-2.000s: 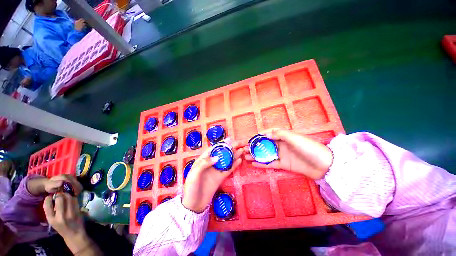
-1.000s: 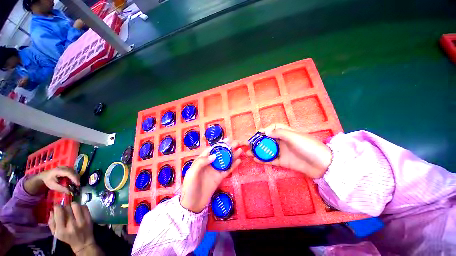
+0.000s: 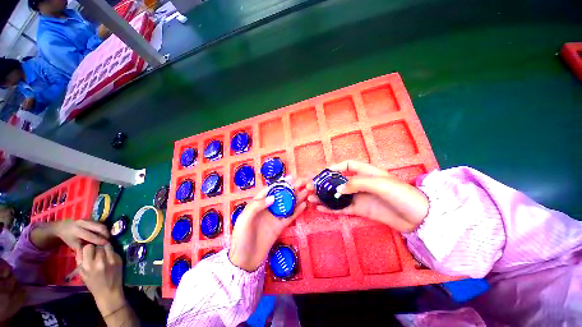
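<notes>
My left hand (image 3: 255, 233) holds a round smartwatch unit (image 3: 281, 200) with a lit blue face and pale lines. My right hand (image 3: 376, 197) holds a second watch unit (image 3: 331, 189), now dark with faint pale marks, its thumb at the face's edge. Both are held side by side, apart, above the red-orange foam tray (image 3: 418, 142). Several blue-lit watch units sit in pockets on the tray's left part; one (image 3: 283, 262) sits just below my left hand. Pockets partly under my hands are hidden.
Tape rolls (image 3: 147, 224) and small dark parts lie left of the tray. Another person's hands (image 3: 96, 255) work over a neighbour's red tray (image 3: 76, 195). A pale metal bar (image 3: 70, 155) crosses at left. Workers in blue (image 3: 64, 41) are beyond. Another red tray (image 3: 572, 57) shows at right.
The unit in my right hand has gone from bright blue to dark, and my right thumb has moved onto its edge. My left hand is almost unmoved. The neighbour's hands have come together.
</notes>
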